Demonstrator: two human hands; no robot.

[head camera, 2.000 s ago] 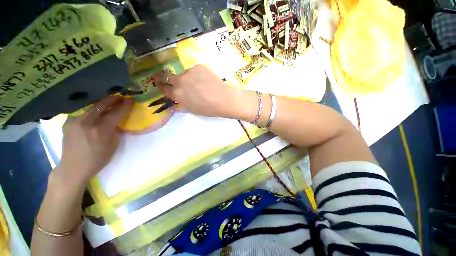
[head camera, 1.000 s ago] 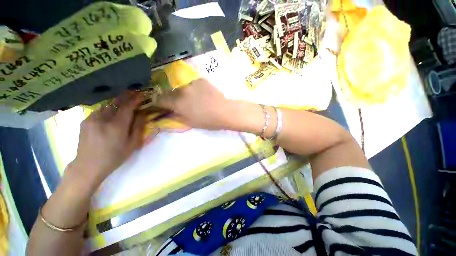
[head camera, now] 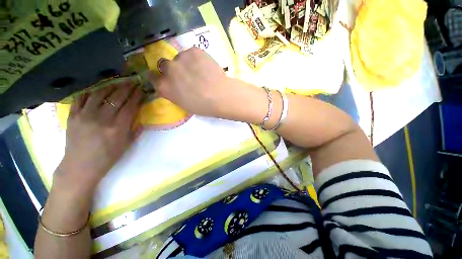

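A yellow fabric piece (head camera: 164,112) lies on the white template sheet (head camera: 167,157) beneath the sewing machine head (head camera: 76,76). Its lower edge follows a pink curved line. My left hand (head camera: 104,121) lies over the fabric's left side with its fingers reaching under the machine head. My right hand (head camera: 190,83) is at the fabric's upper right, fingertips bent down close to my left fingers. The fingertips of both hands are partly hidden, and I cannot tell what they hold. The snips do not show clearly. A dark red cord (head camera: 273,159) trails from my right hand's side towards my lap.
A pile of cream and dark red labels (head camera: 299,23) lies on yellow fabric at the upper right. Stacked yellow panels (head camera: 389,43) lie on white sheet at the far right. A metal strip (head camera: 202,179) and yellow tape border the template. A yellow-green note (head camera: 50,30) covers the machine head.
The snips blades seen under my right hand two seconds ago no longer show clearly. My left hand has moved further over the fabric and lies flatter. The camera view has shifted.
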